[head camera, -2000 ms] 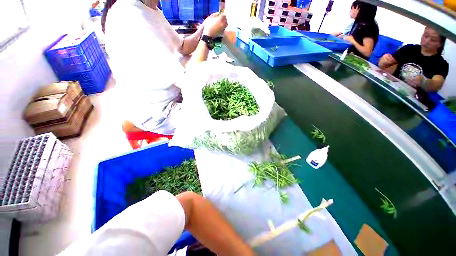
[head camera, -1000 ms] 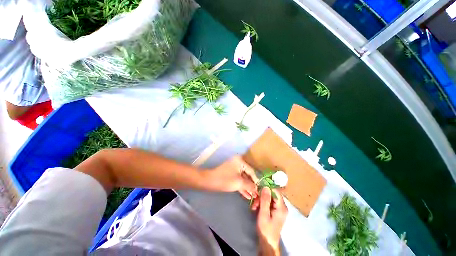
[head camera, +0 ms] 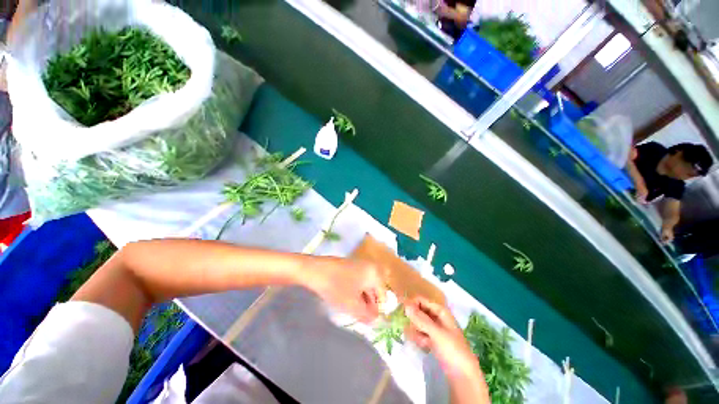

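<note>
A small green leaf sprig [head camera: 389, 330] is between my two hands, over the near edge of the brown cardboard pad [head camera: 400, 272]. My left hand [head camera: 351, 290] has its fingertips at the sprig's upper left, beside the white glue cap [head camera: 388, 301]. My right hand [head camera: 430, 323] holds the sprig from the right with thumb and fingers. My fingers partly cover the cap and the stem. A leaf pile [head camera: 497, 359] lies right of my right hand. A stemmed sprig bunch [head camera: 266, 188] lies on the whitish sheet beyond my left forearm.
A plastic bag of leaves [head camera: 181, 134] stands far left, above a blue crate [head camera: 39, 272]. A white glue bottle [head camera: 325, 140], cardboard scrap [head camera: 407, 220] and small white disc [head camera: 448, 269] lie beyond the pad. Spaced sprigs lie on the dark green belt [head camera: 473, 213]. A person sits across it.
The view has shifted, showing more of the far side. Both hands remain together at the pad; the sprig's leaves now spread below the cap, toward me.
</note>
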